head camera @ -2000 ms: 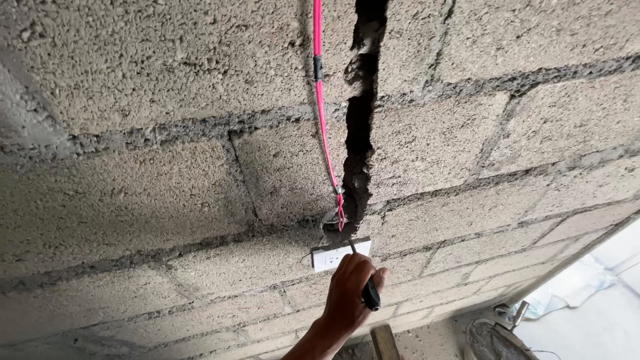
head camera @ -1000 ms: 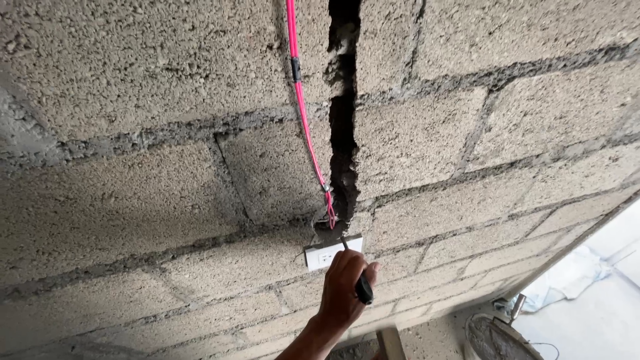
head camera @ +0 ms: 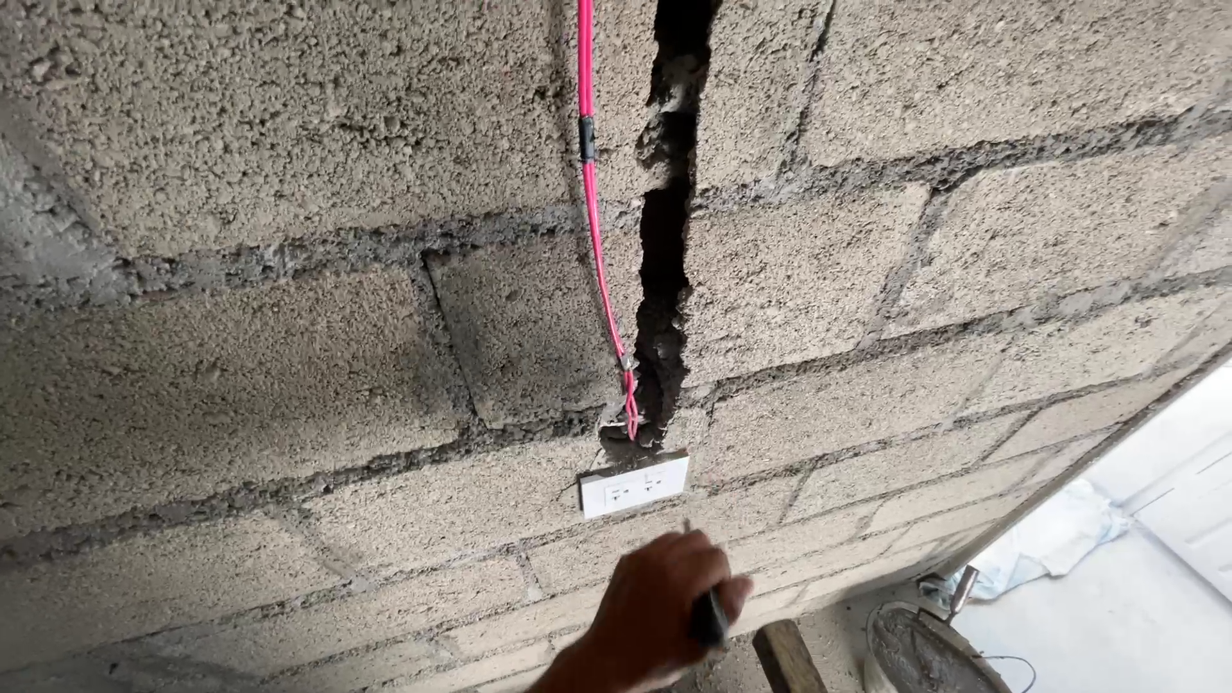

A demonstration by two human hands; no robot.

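My left hand (head camera: 659,606) is closed around a black-handled tool (head camera: 709,618), just below a white double outlet (head camera: 635,487) on the concrete block wall. A thin tip shows above my fingers, apart from the outlet; the tool's exact kind is unclear. Above the outlet, a rough vertical channel (head camera: 664,241) is cut into the blocks. Pink wires (head camera: 599,241) hang along its left side, with black tape partway up and a looped end just over the outlet. My right hand is out of view.
At the lower right stand a bucket of grey mortar (head camera: 914,650) and a piece of wood (head camera: 789,659) near the wall's foot. Pale sheeting (head camera: 1049,539) lies on the floor beyond the wall's edge.
My left hand has moved down and away from the outlet with the tool in it; earlier the tool's tip was at the outlet's upper edge.
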